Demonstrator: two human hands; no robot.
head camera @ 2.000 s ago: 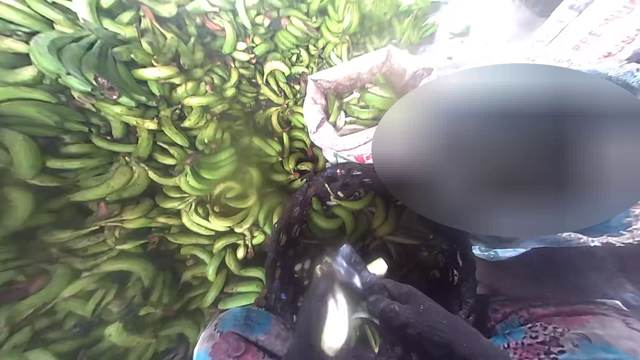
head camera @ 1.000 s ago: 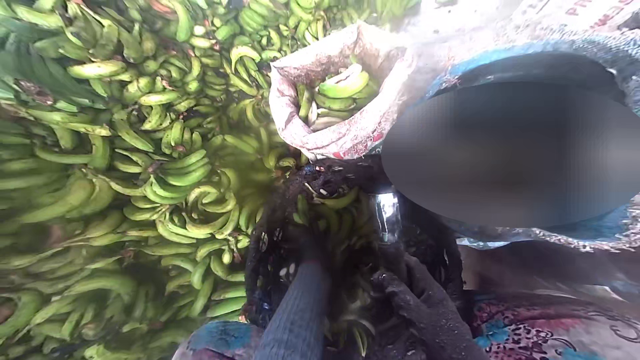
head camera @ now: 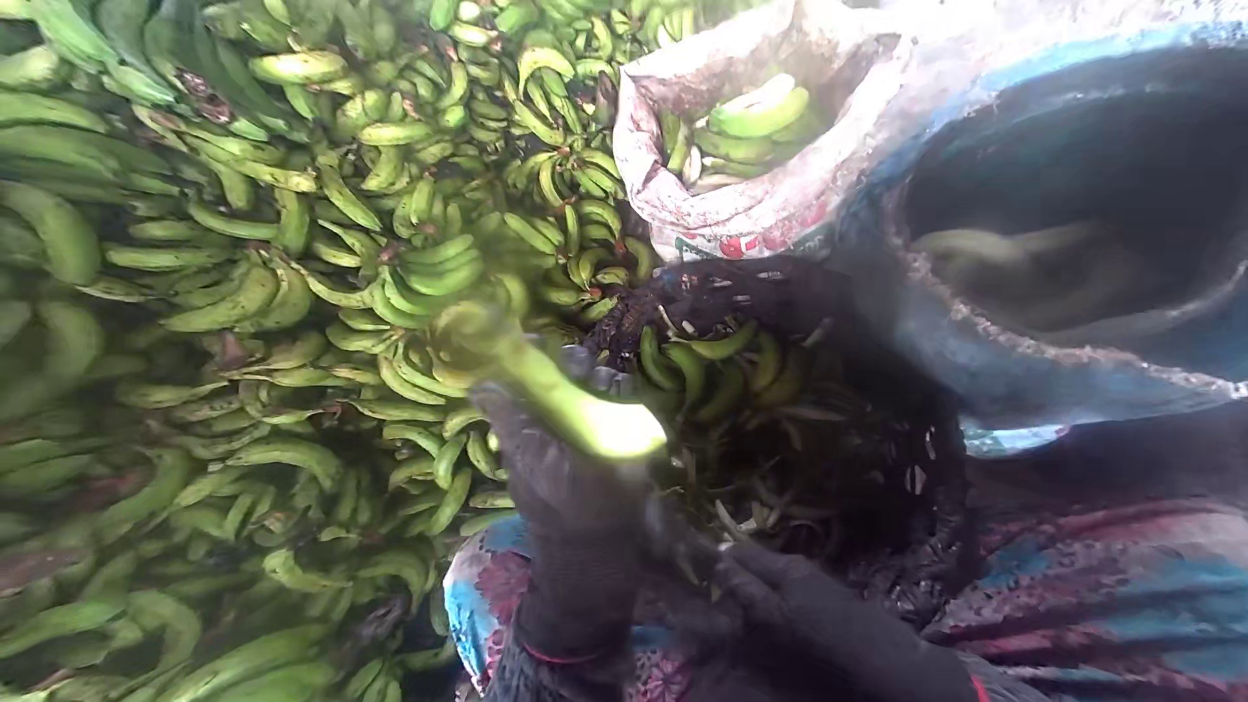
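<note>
My left hand (head camera: 565,468), in a dark glove, holds a green banana (head camera: 585,409) with a pale, bright patch at its near end. My right hand (head camera: 790,595), also gloved in dark cloth, is low at the centre right, its fingers closed around something blurred and dark that I cannot make out. Both hands are over the near left side of a dark woven basket (head camera: 926,468). Inside the basket lie green bananas (head camera: 721,380) and thin peel-like strips (head camera: 780,517).
A large heap of green bananas (head camera: 244,292) spreads over the left side. Behind the basket stands a white woven sack (head camera: 682,210) with bananas in it. At the right is a blue-rimmed container (head camera: 936,341) with pale pieces inside. Patterned cloth (head camera: 1102,585) covers my lap.
My left hand was down in the basket a second ago and is now raised at its left side with a banana. My right hand has moved lower, toward my lap.
</note>
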